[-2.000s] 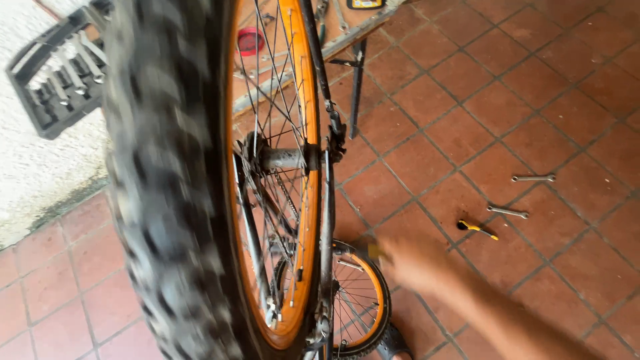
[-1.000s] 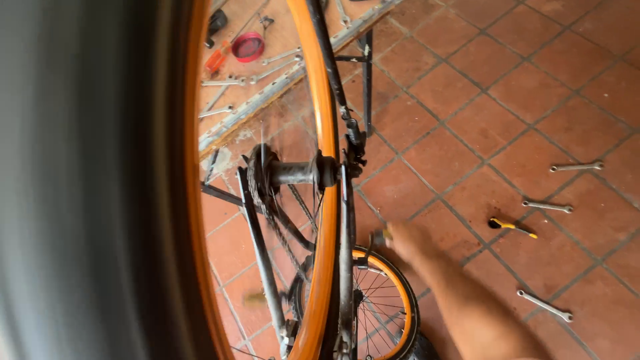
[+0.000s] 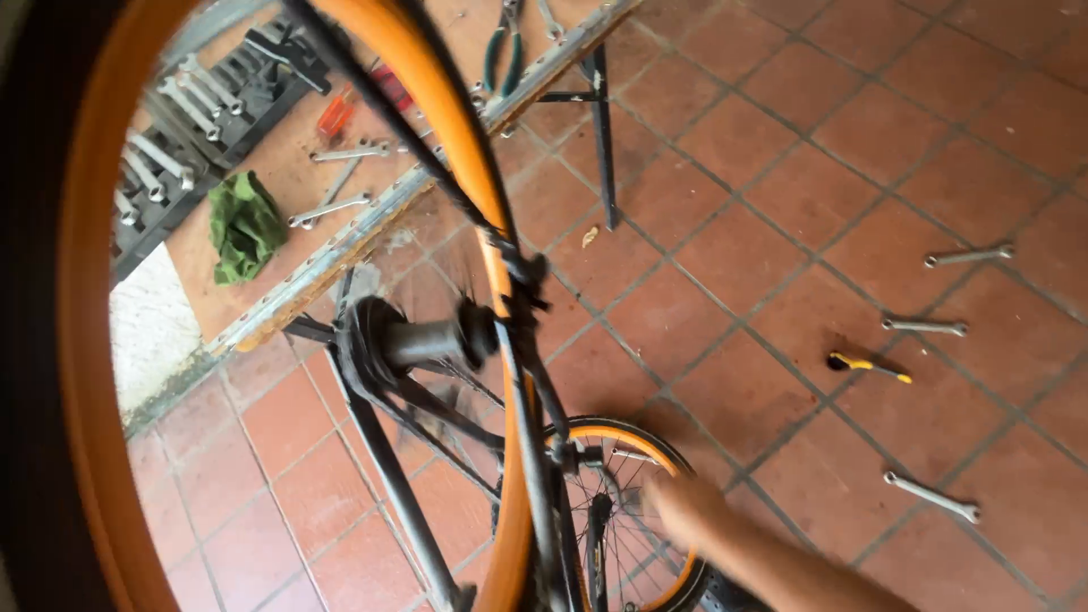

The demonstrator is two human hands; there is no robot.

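Observation:
The bicycle's near wheel has an orange rim [image 3: 450,102] and a dark tyre at the left edge; its spokes are blurred out around the grey hub [image 3: 421,342]. Beside the hub are dark sprockets [image 3: 367,340], with chain runs and frame tubes [image 3: 382,476] extending down the view. My right hand [image 3: 680,510] reaches in from the lower right, in front of the far wheel with its orange rim [image 3: 637,438]. It is blurred near a crank or pedal area, and whether its fingers close on a part cannot be told. My left hand is out of view.
A metal-edged table [image 3: 395,191] at upper left holds a wrench tray [image 3: 225,140], green cloth [image 3: 245,228], pliers [image 3: 503,59] and loose wrenches [image 3: 340,206]. On the tiled floor lie several combination wrenches [image 3: 933,496] and a yellow-and-black tool [image 3: 867,365].
My right hand has moved lower beside the bicycle since one second ago. The near wheel's spokes, distinct two seconds ago, are now blurred away. The view has shifted, showing more of the table.

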